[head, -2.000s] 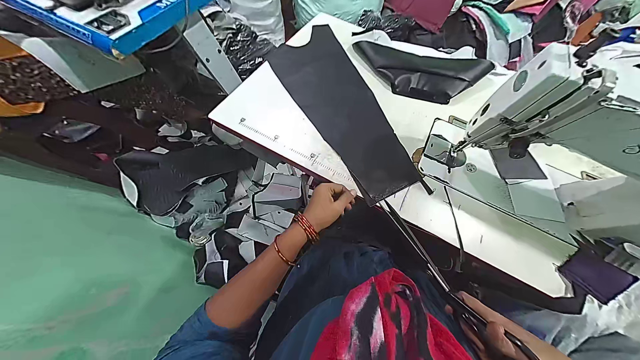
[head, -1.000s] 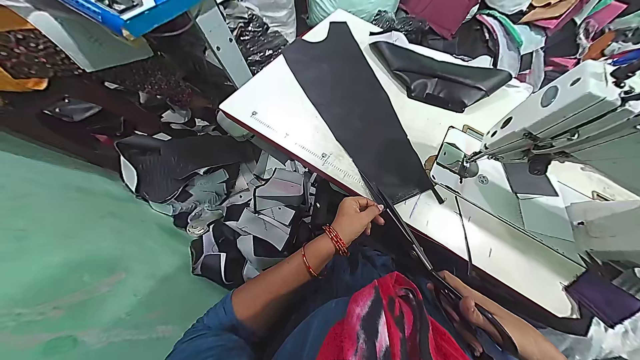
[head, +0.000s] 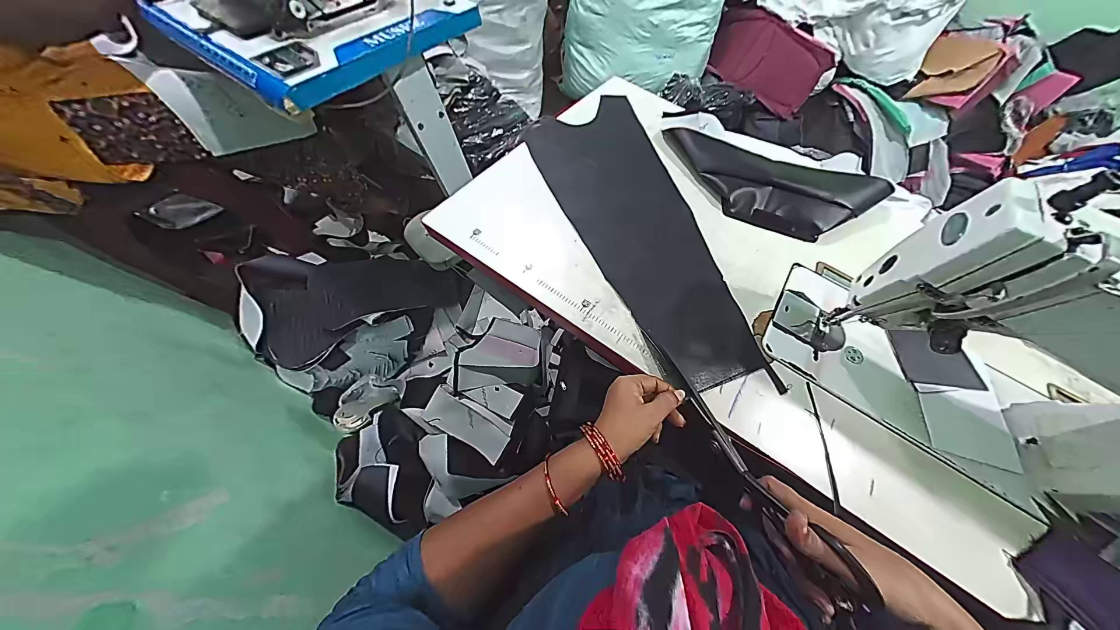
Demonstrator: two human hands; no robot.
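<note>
A long black sheet of fabric or leatherette [head: 647,236] lies across the white sewing table [head: 892,472]. Its lower left corner is at the table's front edge. My left hand [head: 643,407] is there, thumb and forefinger pinched together at that corner; what lies between them is too small to tell. In my right hand [head: 809,542] are long dark scissors [head: 722,442], their blades pointing up and left along the sheet's edge beside my left fingertips. Whether the blades are apart is unclear. To the right of the sheet stands a sewing machine [head: 971,254].
A folded black leatherette piece [head: 779,188] rests on the table's far side. Fabric offcuts [head: 490,376] are heaped below its left edge. Behind are stuffed sacks [head: 639,44] and coloured material. Another machine's blue-edged table [head: 350,61] stands upper left; dark purple material [head: 1067,569] lies lower right.
The black sheet and both hands keep much the same places on and beside the table. The scissors stay in my right hand. The view has shifted slightly.
</note>
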